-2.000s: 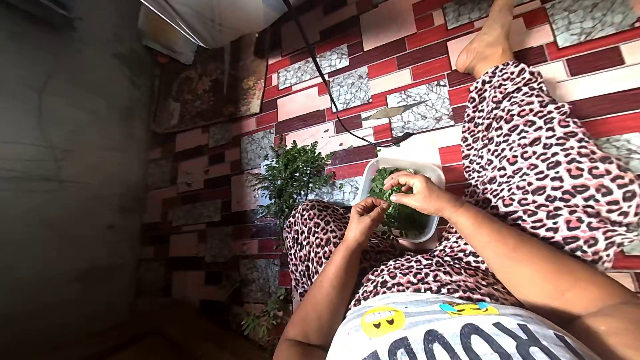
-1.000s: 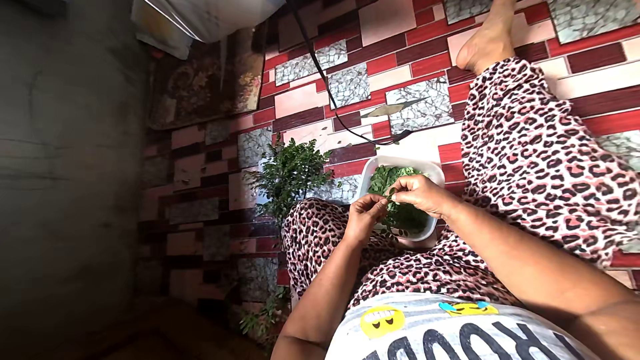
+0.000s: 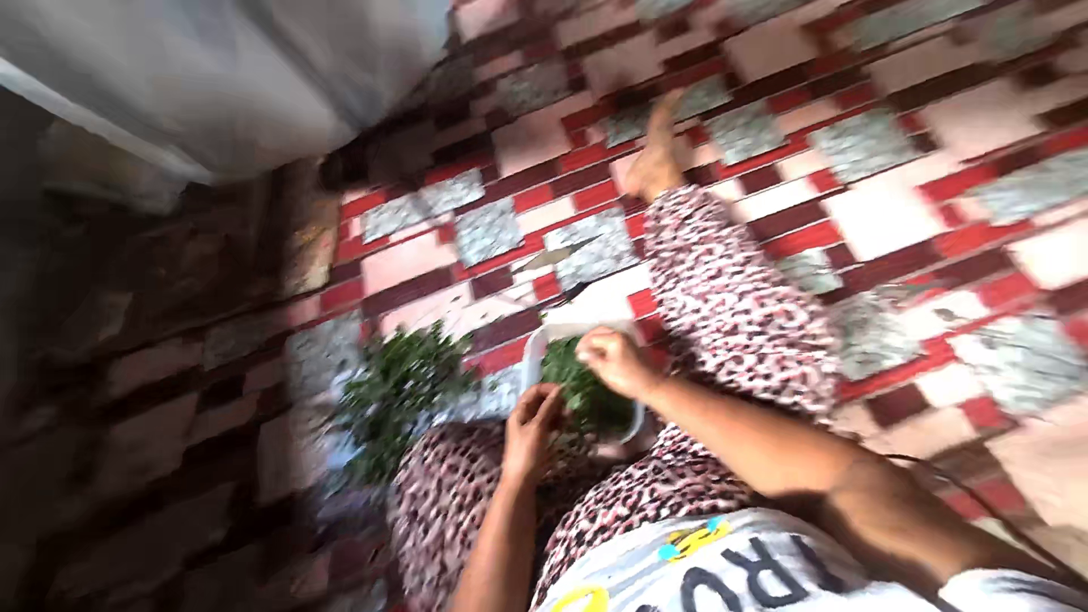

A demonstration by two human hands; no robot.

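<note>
Between my legs sits a whitish plastic container [image 3: 534, 355] with green leaves [image 3: 586, 395] inside. My left hand [image 3: 534, 416] is at the container's left rim, fingers curled together; blur hides whether a stem is between them. Over the container's right side is my right hand [image 3: 614, 357], its fingers bent close together above the leaves, and what they pinch cannot be made out. The two hands are apart. A heap of leafy green sprigs [image 3: 399, 395] lies on the floor left of the container, beside my left knee.
Patterned red, pink and grey flooring [image 3: 408, 259] surrounds me. My bare foot [image 3: 659, 166] and outstretched leg lie beyond the container to the right. A pale hanging sheet [image 3: 255, 76] is at the upper left, above a dark mat. A thin cable [image 3: 977, 501] runs at the lower right.
My hands were together over the container and are now apart, the right one over the leaves and the left one at the rim. The view has swung to the right.
</note>
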